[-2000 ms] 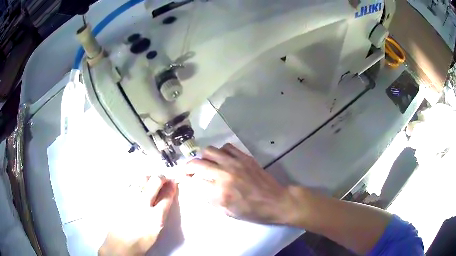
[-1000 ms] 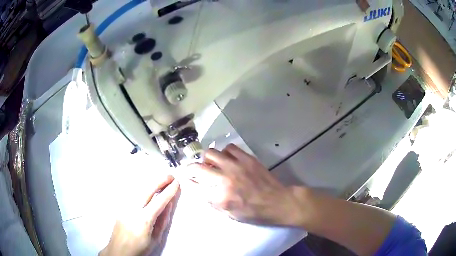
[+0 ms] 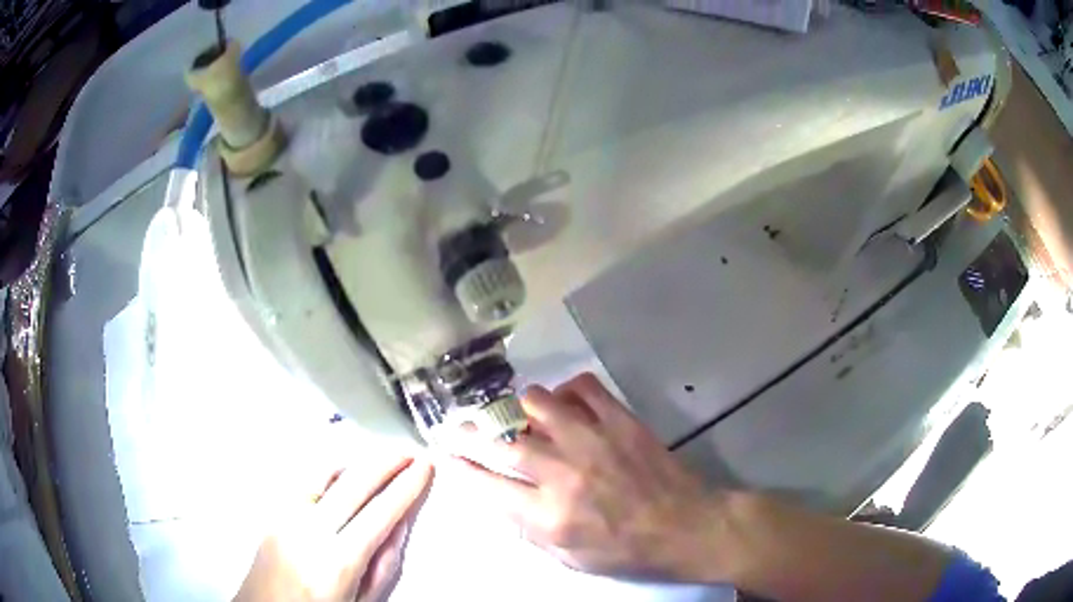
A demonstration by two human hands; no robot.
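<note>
The white fabric panel [image 3: 212, 470] lies under the head of the cream sewing machine [image 3: 682, 129], washed out by the lamp. The presser foot area is at the foot of the head; the needle is lost in glare. My left hand [image 3: 347, 529] lies low on the fabric, left of the needle area, fingers extended and close together. My right hand [image 3: 600, 488] is just right of it, fingers bent, beside the lower knurled knob [image 3: 504, 414]. Glare and the fingers hide whether either hand pinches the cloth. An upper tension dial [image 3: 488, 288] is on the head.
Yellow-orange scissors handles [image 3: 986, 188] show behind the machine's right end. A dark square pad [image 3: 992, 282] is on the table's right edge. A blue tube [image 3: 265, 53] curves behind the head. Brown plastic-wrapped edging [image 3: 30, 388] runs down the left side.
The view has shifted and come closer to the machine, which appears larger. My left fingers have changed from bent to straighter and flatter. My right hand stays beside the lower knob.
</note>
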